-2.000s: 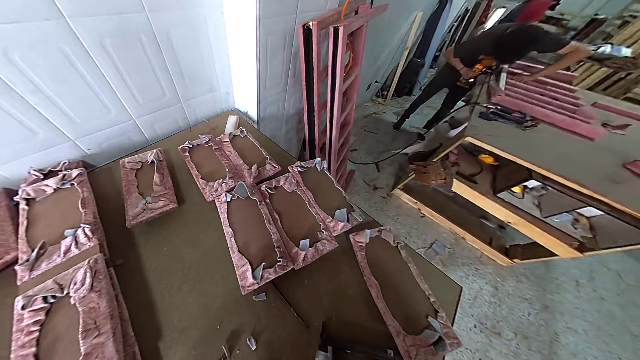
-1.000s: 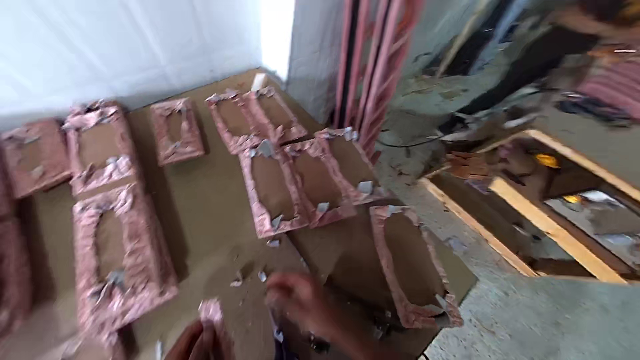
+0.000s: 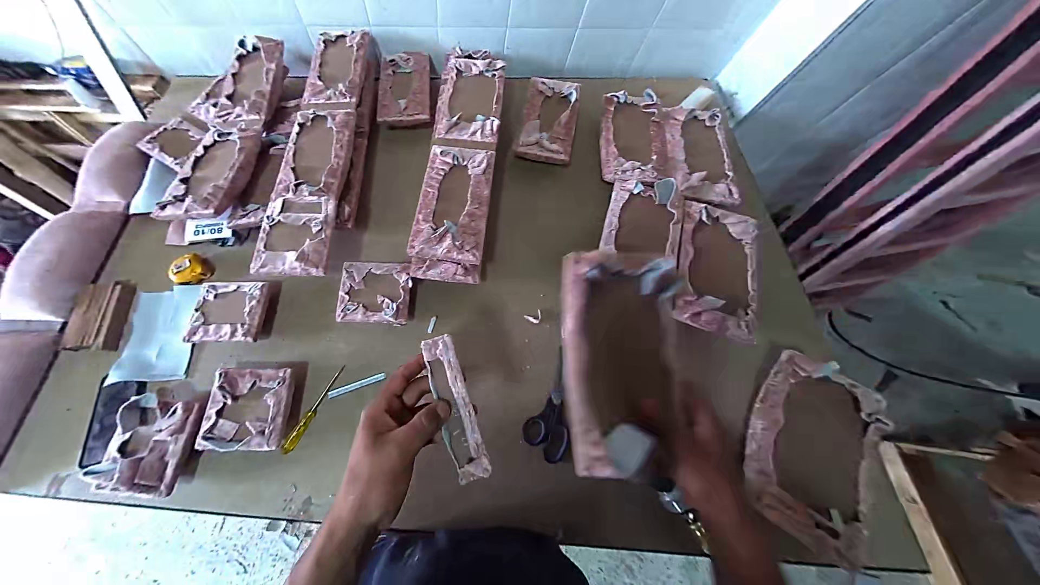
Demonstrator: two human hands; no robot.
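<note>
My left hand grips a narrow pink fabric-wrapped strip panel between thumb and fingers, its folded-fabric side up. My right hand, blurred, holds a larger rectangular panel wrapped in pink fabric, raised above the table. Dark-handled scissors lie between the hands, partly hidden under the larger panel. A yellow-handled screwdriver rests left of my left hand beside a thin light-blue strip. Right of my right hand lies another wrapped panel.
Stacked wrapped panels cover much of the table. At the left are a yellow tape measure, wood pieces, light-blue cloth and pink cushions. Pink-covered frames lean at right; a wooden frame stands below.
The view has swung left over the table. My hands, out of sight two seconds ago, now hold panels; the larger panel is lifted in my right hand.
</note>
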